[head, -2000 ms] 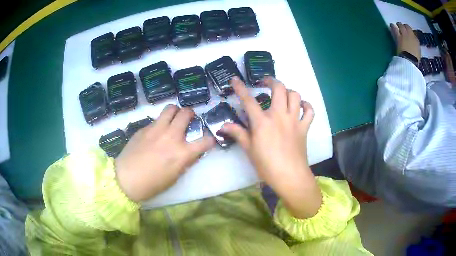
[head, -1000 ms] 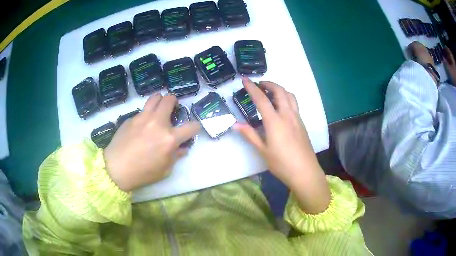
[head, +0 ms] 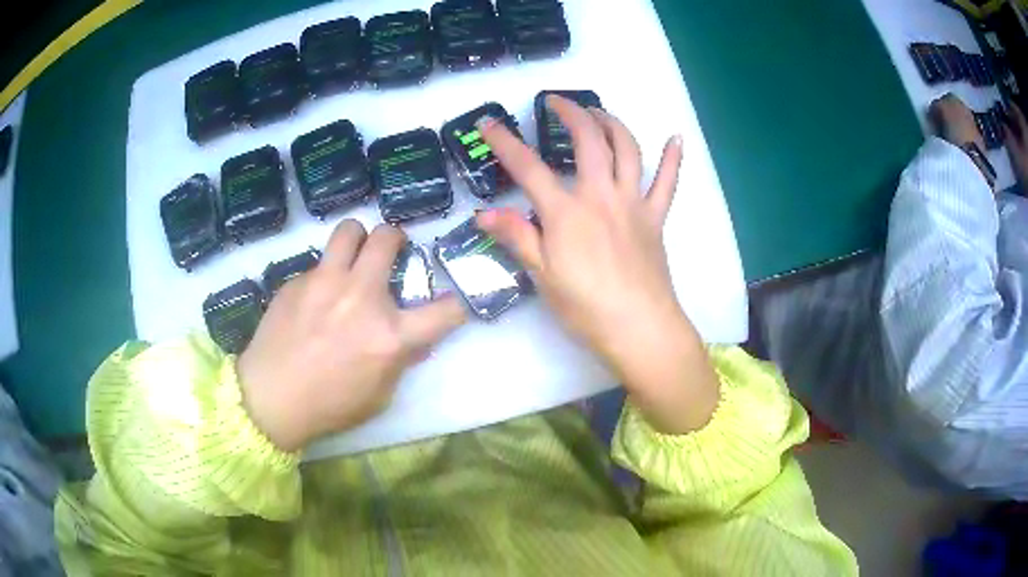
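Observation:
Several black watch heads lie in three rows on a white foam board. One watch with bright green blocks on its screen sits in the middle row, and my right hand is over it with a fingertip at its screen. My right thumb is at the upper part of a tilted watch with white glare in the front row. My left hand rests at the front row, its fingers around a watch that is partly hidden. Other watches show small green text.
A green mat lies around the board, with yellow edge tape at the upper left. At the right, a person in a pale blue sleeve works at another white board with small dark units.
In the last second my right hand has moved up and left, from the front row to the green-block watch. That watch's screen changed from text to green blocks earlier. My left hand has barely moved.

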